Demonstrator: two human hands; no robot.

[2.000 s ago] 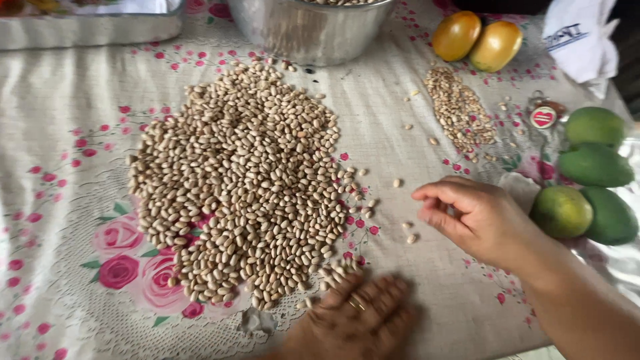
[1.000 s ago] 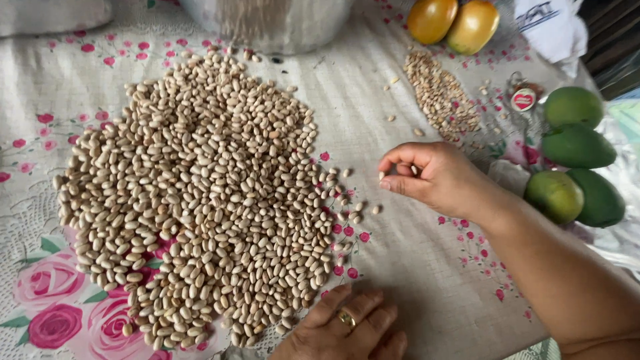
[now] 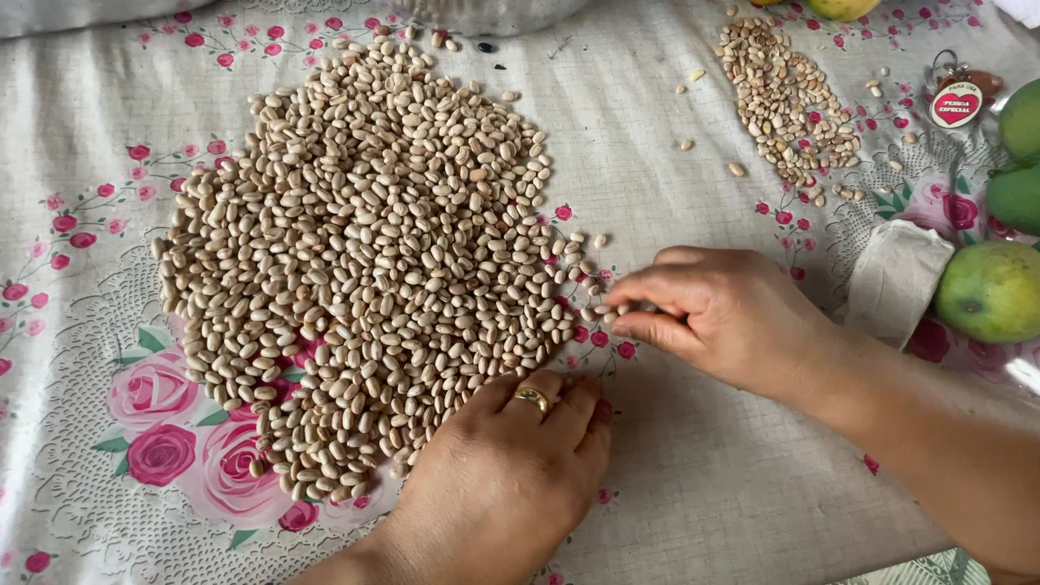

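A wide pile of pale beans (image 3: 382,236) lies on the flowered tablecloth (image 3: 699,479). My left hand (image 3: 512,463), with a gold ring on one finger, rests palm down against the pile's lower right edge, its fingertips partly hidden. To the pile's right is my right hand (image 3: 707,313), thumb and fingertips bent close together around a few beans; whether it grips them I cannot tell. Several loose beans (image 3: 587,266) lie between that hand and the pile. A smaller heap of beans (image 3: 784,101), some browner, sits at the upper right.
Green mangoes (image 3: 993,291) line the right edge beside a crumpled whitish piece (image 3: 898,280). A keyring with a heart tag (image 3: 955,104) lies above them. The base of a metal pot (image 3: 496,12) stands at the top, a metal tray (image 3: 89,12) at the top left.
My right hand has moved in toward the pile's right edge. My left hand now lies against the pile's lower right edge. The view has come closer to the beans.
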